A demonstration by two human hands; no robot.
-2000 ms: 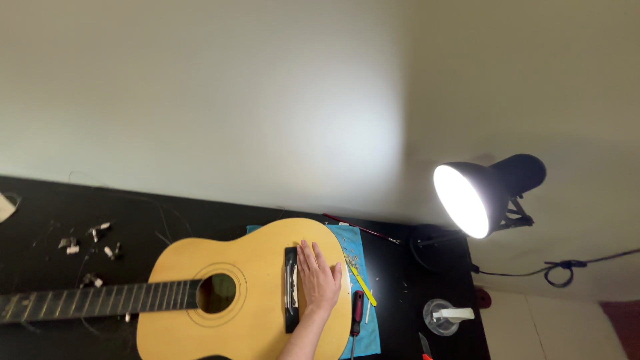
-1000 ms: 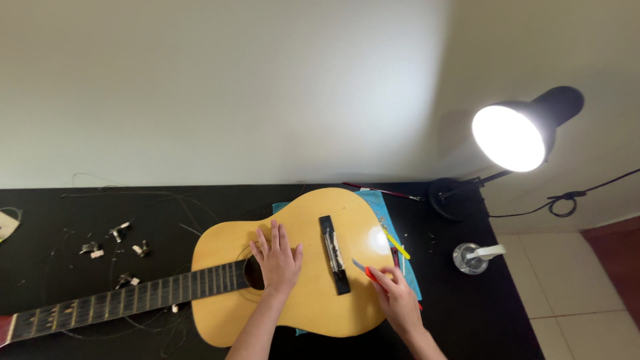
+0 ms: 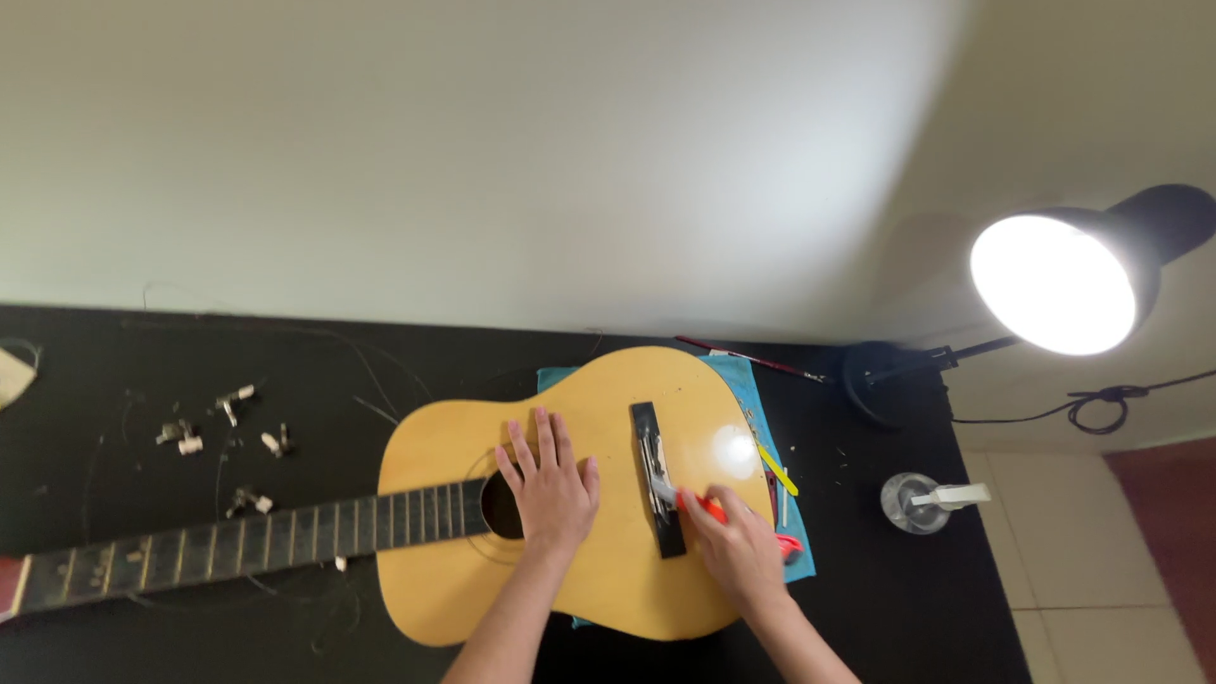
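Note:
An acoustic guitar (image 3: pixel 608 399) with no strings over its soundhole lies face up, its neck pointing left. My left hand (image 3: pixel 554 494) rests flat on the guitar top, fingers spread, beside the soundhole. My right hand (image 3: pixel 741 546) grips a red-handled utility knife (image 3: pixel 708 508). The blade's tip is at the black guitar bridge (image 3: pixel 657 480), about midway along it, where pale patches show. The blade's exact contact with the bridge cannot be told.
A teal cloth (image 3: pixel 803 560) lies under the guitar, with a yellow strip tool (image 3: pixel 777 470) on it. Tuning machines (image 3: pixel 228 404) and loose strings lie left. A thin brush (image 3: pixel 760 361), a lit desk lamp (image 3: pixel 1054 285) and a clear bottle with a white pump (image 3: pixel 914 503) are at right.
Two seconds ago only one hand showed, lying over the bridge. The knife is now in my right hand, and since one second ago its blade has moved onto the bridge. My left hand stays near the soundhole.

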